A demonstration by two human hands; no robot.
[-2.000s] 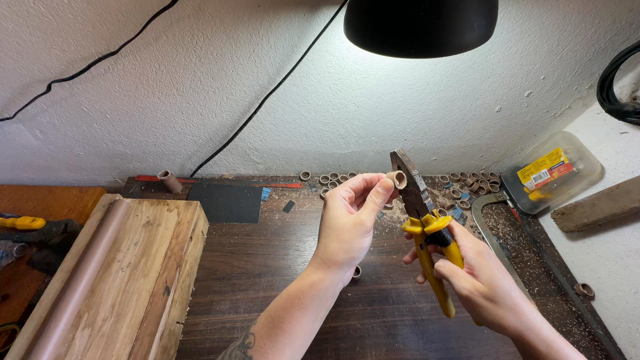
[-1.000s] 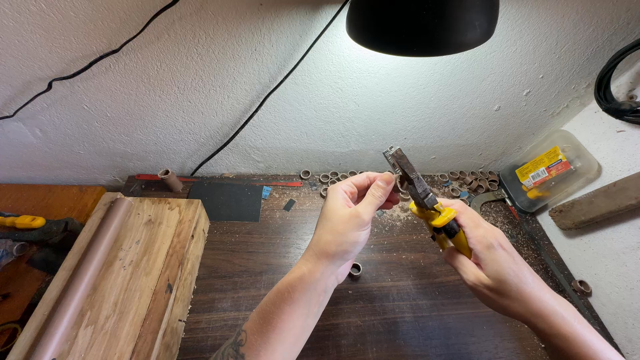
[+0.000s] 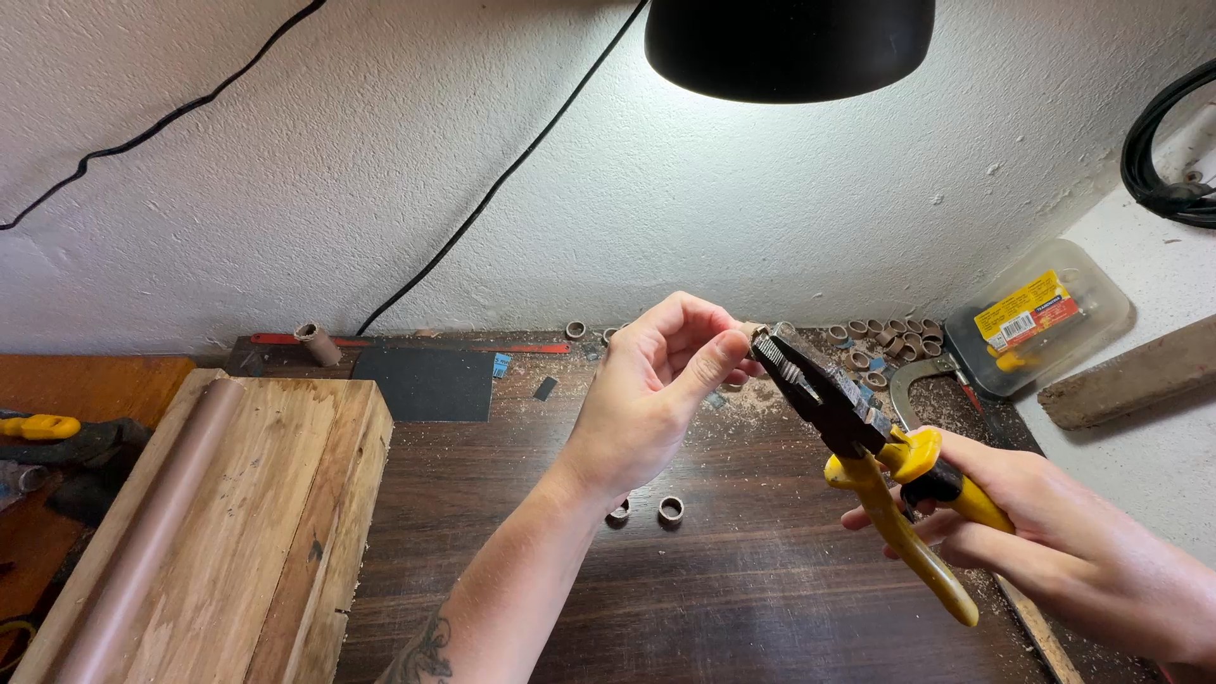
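Note:
My left hand (image 3: 655, 389) pinches a small brown ring (image 3: 755, 331) between thumb and fingertips; the fingers hide most of it. Against its right side are the jaws of combination pliers (image 3: 836, 408) with yellow and black handles. My right hand (image 3: 1026, 541) is closed around those handles, which are spread apart. Whether the jaws grip the ring's edge cannot be told. Below my left wrist, two cut rings stand on the dark wood-grain tabletop, one ring (image 3: 671, 511) fully visible and another ring (image 3: 617, 513) partly behind the wrist.
Several cut rings (image 3: 893, 334) lie among sawdust by the wall, near a metal clamp frame (image 3: 912, 380) and a plastic box (image 3: 1035, 313). A short tube (image 3: 317, 345) and a dark sheet (image 3: 425, 384) are at back left. A wooden block (image 3: 275, 494) bears a long tube (image 3: 152, 532). A lamp (image 3: 788, 47) hangs above.
The pliers have turned and their handles are spread wider than one second ago. Two rings now show below my left wrist, where one showed before.

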